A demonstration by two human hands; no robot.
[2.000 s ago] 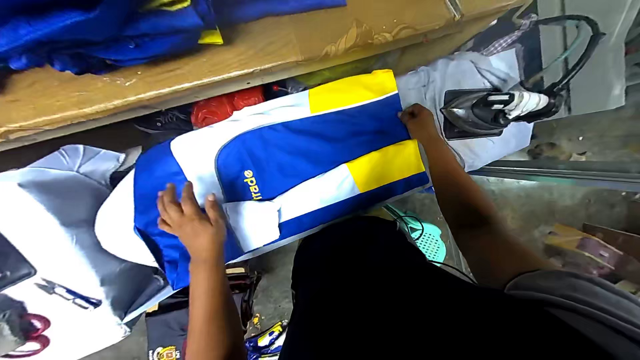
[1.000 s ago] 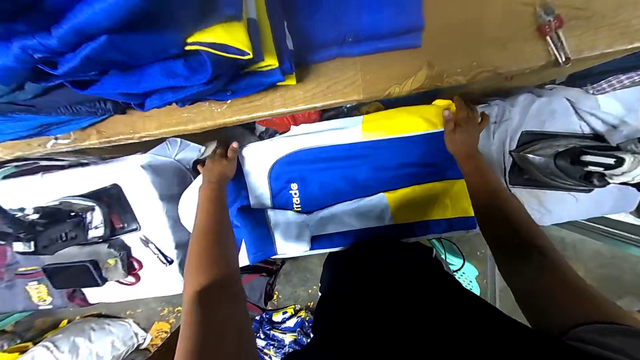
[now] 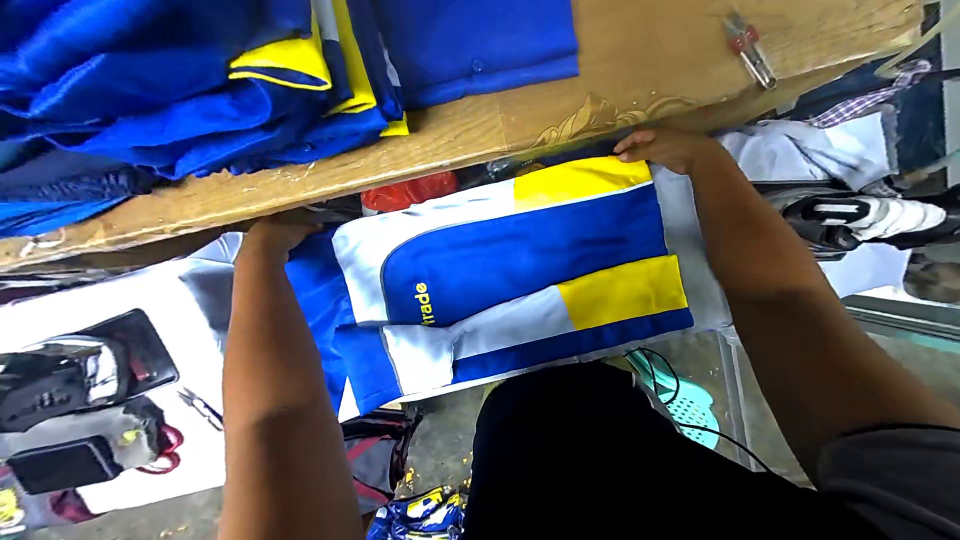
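A folded blue, white and yellow garment (image 3: 525, 247) with yellow embroidered lettering lies across a narrow padded board (image 3: 686, 240). My left hand (image 3: 281, 229) reaches to its upper left side by the table edge; the fingers are mostly hidden, so its hold cannot be told. At the upper right corner, my right hand (image 3: 660, 148) has its thumb and fingers on the yellow panel's edge. Right of that arm stands an electric iron (image 3: 825, 217) with a white-wrapped handle, partly hidden behind the forearm.
A wooden table (image 3: 645, 52) runs along the far side, bearing piled blue garments (image 3: 150, 82) and thread snips (image 3: 750, 51). On the white cloth at left lie small scissors (image 3: 201, 406), red-handled scissors (image 3: 165, 450) and a black phone (image 3: 65, 463). A turquoise perforated item (image 3: 690, 409) is below.
My left hand has gone from lying on the garment's left part to its far edge. My right hand has stayed near the upper right corner. The view has shifted.
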